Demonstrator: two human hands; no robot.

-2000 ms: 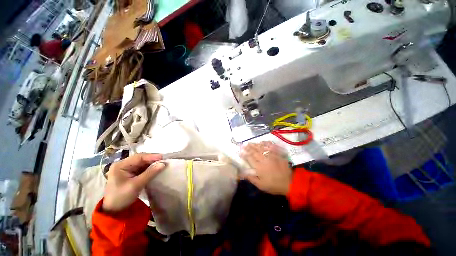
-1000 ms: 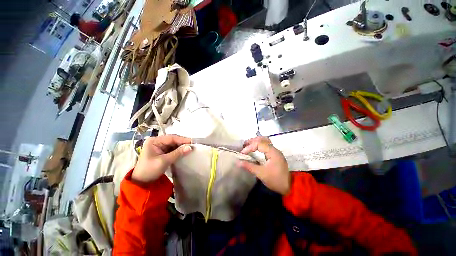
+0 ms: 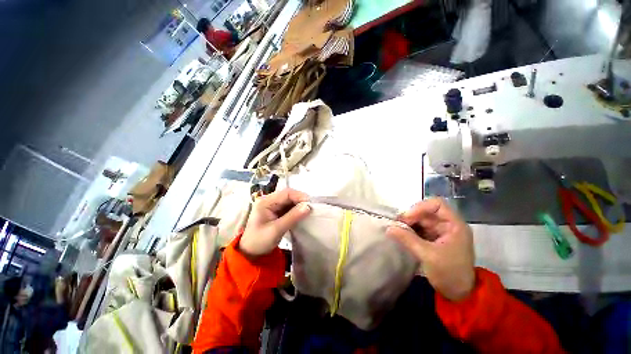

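Observation:
A cream-beige bag body point(image 3: 370, 266) hangs between my hands at the table's front edge, with a yellow tape point(image 3: 342, 263) running down it. A narrow grey-taupe band point(image 3: 353, 204) lies along its top edge. My left hand point(image 3: 271, 222) pinches the left end of this edge between thumb and fingers. My right hand point(image 3: 443, 245) pinches the right end. The edge is held roughly level, left of the sewing machine's needle area point(image 3: 453, 187) and apart from it. The bag's lower part hangs over my lap.
The white sewing machine point(image 3: 546, 138) stands right. Red-and-yellow scissors point(image 3: 584, 214) and a small green tool point(image 3: 556, 236) lie on its bed. Beige bags point(image 3: 131, 304) are heaped left, another beige bundle point(image 3: 304, 135) behind. Brown pieces point(image 3: 294, 83) and a person in red point(image 3: 220, 40) are farther back.
My right hand went from lying flat by the machine to pinching the bag's top edge. The scissors were moved right, uncovering the green tool. The view has swung left.

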